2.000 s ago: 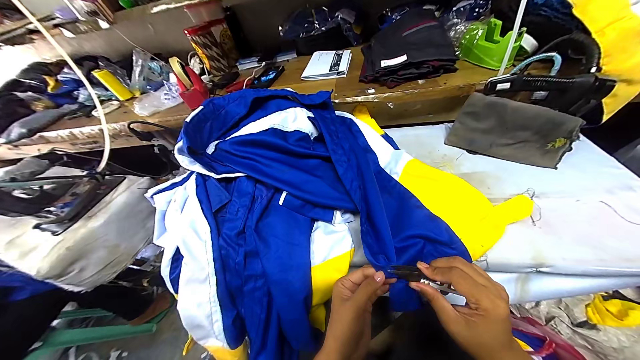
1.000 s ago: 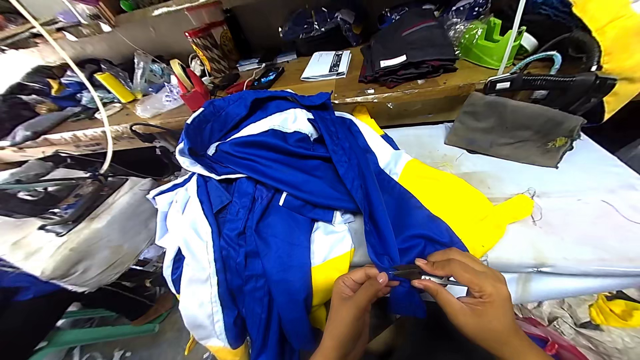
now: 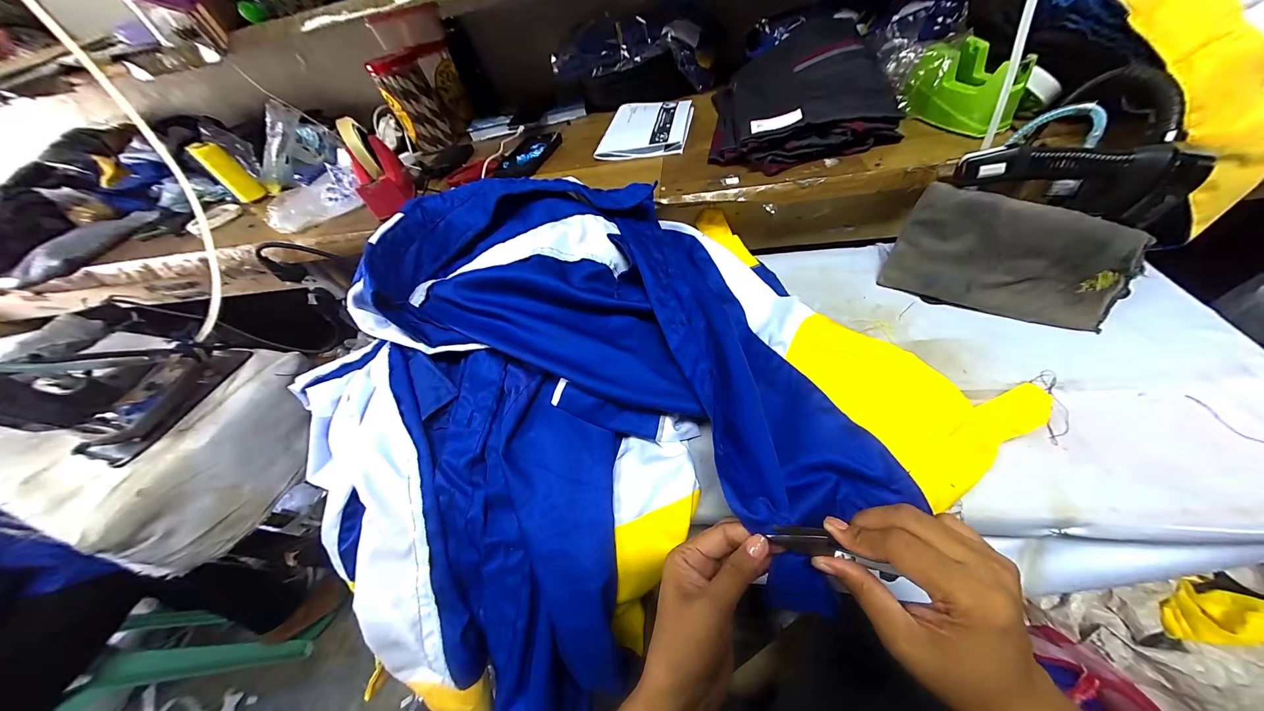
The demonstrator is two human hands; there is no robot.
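Note:
A blue, white and yellow jacket (image 3: 553, 326) lies bunched over the edge of a white-covered table. At its lower right edge my left hand (image 3: 711, 583) pinches the blue fabric between thumb and fingers. Close beside it, my right hand (image 3: 918, 583) holds a small dark metal tool (image 3: 805, 540) whose tip meets the cloth at my left fingertips; its exact kind cannot be told. One yellow sleeve part (image 3: 889, 395) spreads across the table, with loose threads near its end.
A folded grey-brown cloth (image 3: 1017, 257) and a black iron (image 3: 1086, 173) are at the right. Along the wooden shelf (image 3: 681, 188) stand a red tape dispenser (image 3: 380, 178), folded dark garments (image 3: 805, 94) and a green plastic holder (image 3: 963, 89). A person's leg and foot (image 3: 306, 607) show at lower left.
The right hand and the tool have shifted slightly at the cloth edge. The left hand keeps its pinch, and the jacket lies much as before.

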